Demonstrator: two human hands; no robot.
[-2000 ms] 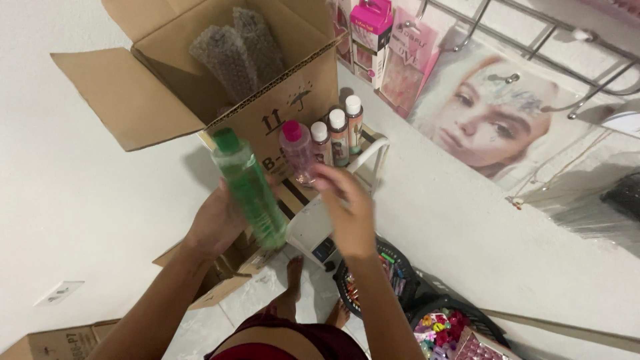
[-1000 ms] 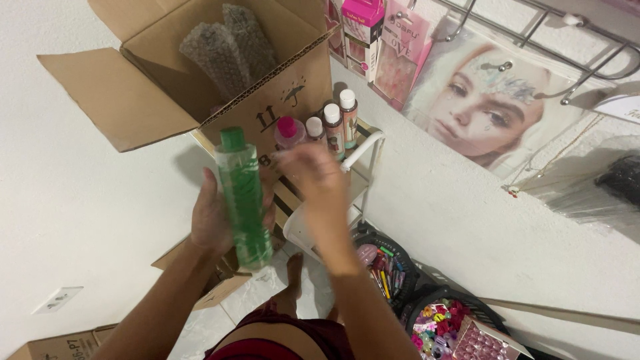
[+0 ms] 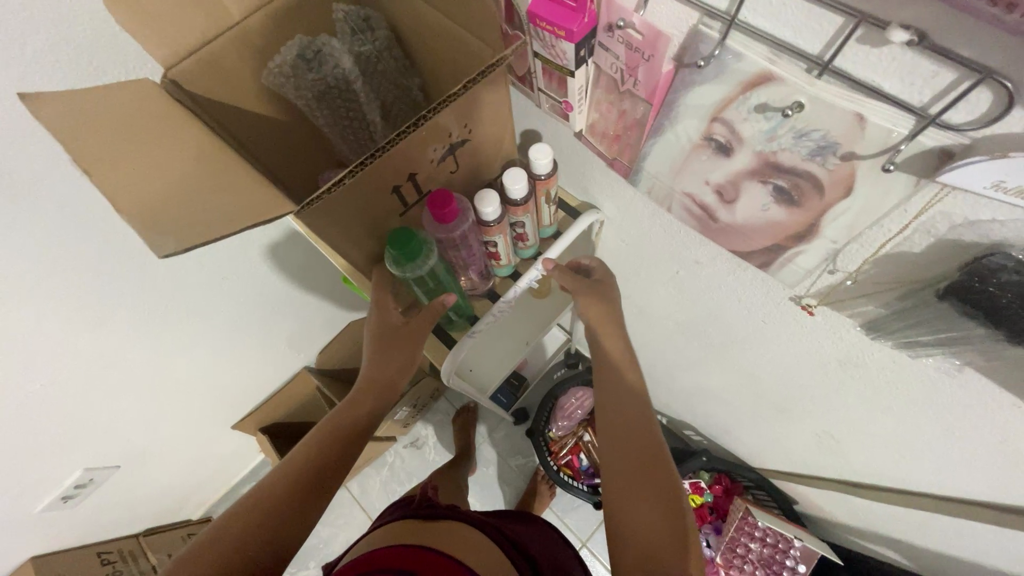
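My left hand is wrapped around a clear bottle of green liquid with a green cap, which stands upright on the top shelf of a white cart. Right beside it stands a bottle of pink liquid with a pink cap. Several small white-capped bottles line up farther along. My right hand is at the cart's white rail, its thumb and finger on a small bit of something whitish; whether they pinch it I cannot tell.
An open cardboard box with bubble-wrapped items stands behind the bottles. Nail packs and a face picture hang from a wire rack. Below are black baskets of small goods and an open carton.
The green bottle, held up in front of the cart before, now stands on its top shelf beside the pink-capped one. My right hand has moved from near the bottles to the cart's rail.
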